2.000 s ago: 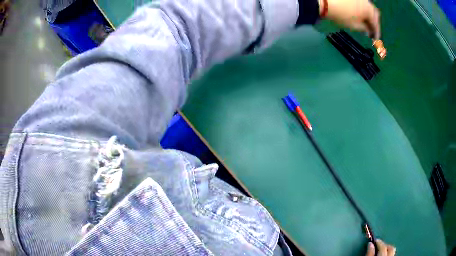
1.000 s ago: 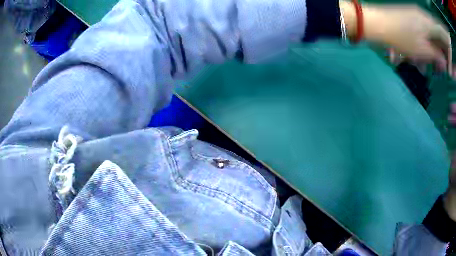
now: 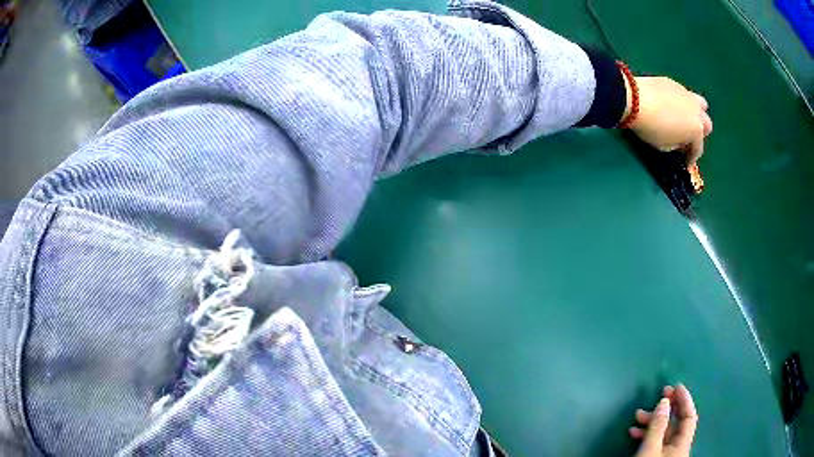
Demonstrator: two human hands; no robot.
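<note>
My left hand (image 3: 669, 116), with a red bead bracelet at the wrist, reaches across to the far side of the green surface (image 3: 535, 277). Its fingertips are closed at the top of a small copper piece (image 3: 696, 180). The copper piece lies against a cluster of black parts (image 3: 676, 178), partly hidden under the hand. My right hand (image 3: 669, 421) is at the bottom right, cut off by the picture's edge. Its fingers are apart and hold nothing.
Another small black cluster (image 3: 793, 386) lies at the far right. A pale line curves along the green surface beside the clusters. Blue bins or tubs (image 3: 134, 67) stand beyond the surface at the upper left. More blue (image 3: 797, 13) shows in the top right corner.
The lead with the blue connector and red section, seen earlier in front of me, is gone from view. My left hand has come back from the right; my right hand is now empty.
</note>
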